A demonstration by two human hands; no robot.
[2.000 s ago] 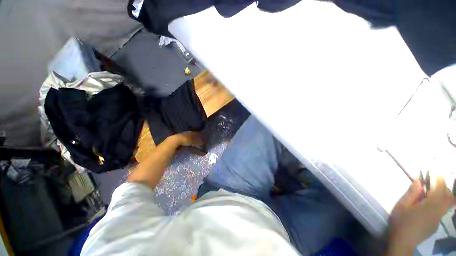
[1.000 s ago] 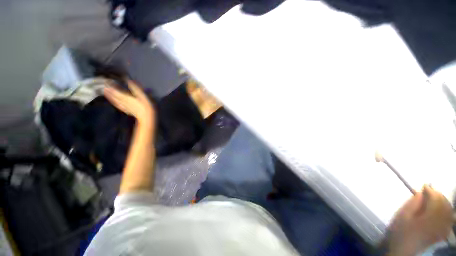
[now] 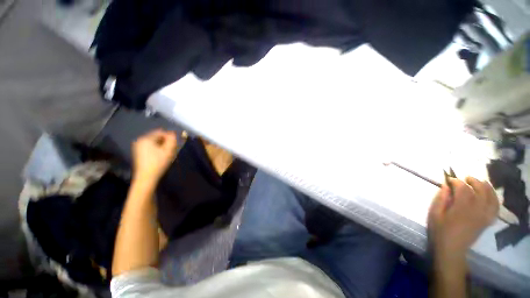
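Observation:
My left hand (image 3: 154, 154) is raised off the table's left end, blurred, with its fingers curled in; nothing shows in it. My right hand (image 3: 465, 209) rests on the white table (image 3: 325, 122) near its front edge. It is closed around thread snips (image 3: 449, 178), of which only the dark tips show. A large black garment (image 3: 244, 29) lies along the table's far side and hangs over its left end. More black fabric (image 3: 189, 186) lies at lower left, below my left hand.
The sewing machine head (image 3: 494, 87) stands at right, with small black pieces (image 3: 510, 189) beside my right hand. A thin dark line (image 3: 415, 173) crosses the table. A black pile (image 3: 75, 221) on light cloth lies at far left.
The view has shifted, bringing in the machine head and more black garment. My left hand has left the lower-left fabric and its spread fingers have curled. My right hand still holds the snips.

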